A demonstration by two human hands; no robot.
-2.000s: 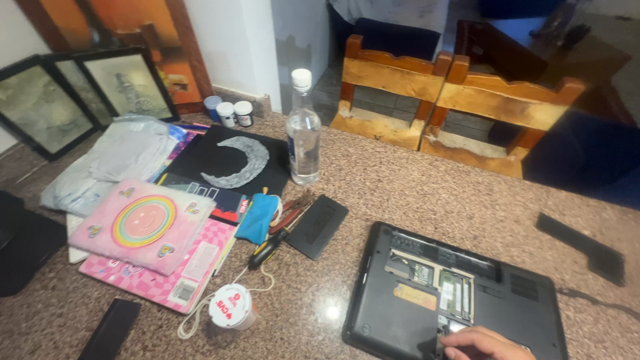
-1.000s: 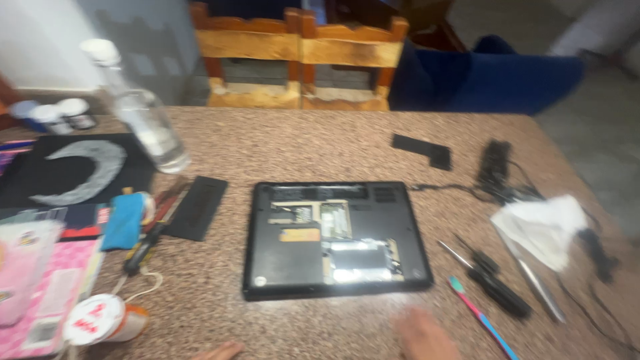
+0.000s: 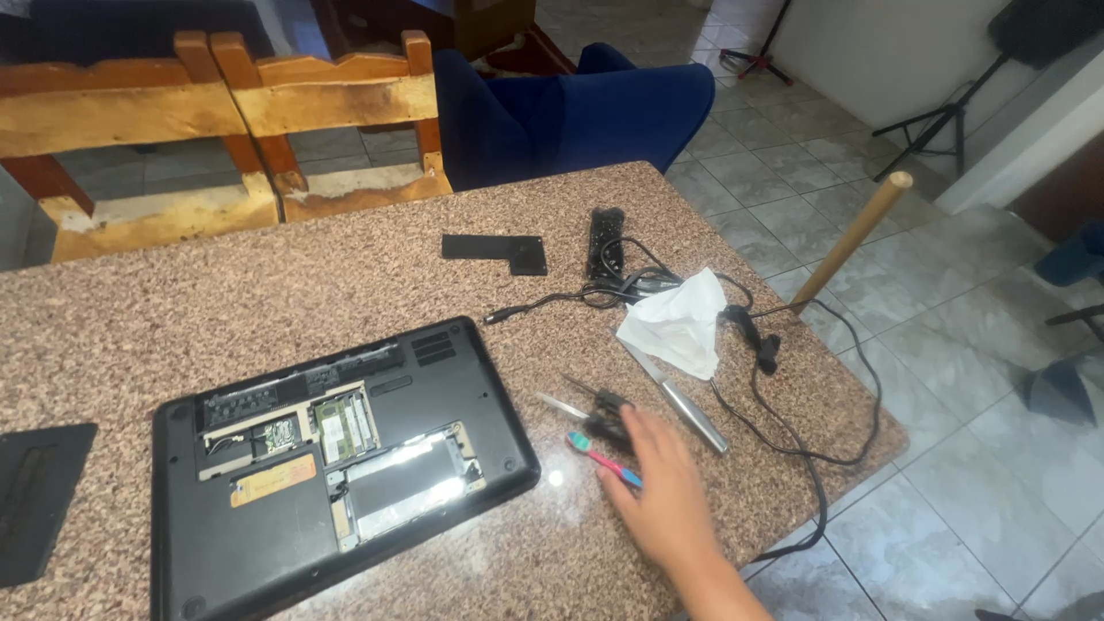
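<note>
My right hand (image 3: pixel 664 483) reaches over the right part of the table, its fingertips at the black handles of two screwdrivers (image 3: pixel 611 418); whether it grips them cannot be told. Under its thumb side lies a toothbrush (image 3: pixel 604 459) with a green head and a pink and blue handle. Left of the hand a black laptop (image 3: pixel 414 379) rests bottom side up, its compartments uncovered, with a memory module (image 3: pixel 345 427) and a hard drive (image 3: pixel 401 487) showing. A metal-handled knife (image 3: pixel 690 414) lies to the right, partly beneath a crumpled white paper napkin (image 3: pixel 677 323). My left hand is out of view.
Behind the laptop lies an L-shaped black cover (image 3: pixel 500 250). A power adapter (image 3: pixel 605 241) with tangled black cable (image 3: pixel 811 453) runs to the table's right edge. Another black cover (image 3: pixel 39 500) lies at far left. Wooden chairs (image 3: pixel 336 112) and a blue armchair (image 3: pixel 595 112) stand beyond the table.
My right hand has moved from the laptop, where it was two seconds ago, to the screwdrivers on the right. The view has swung right.
</note>
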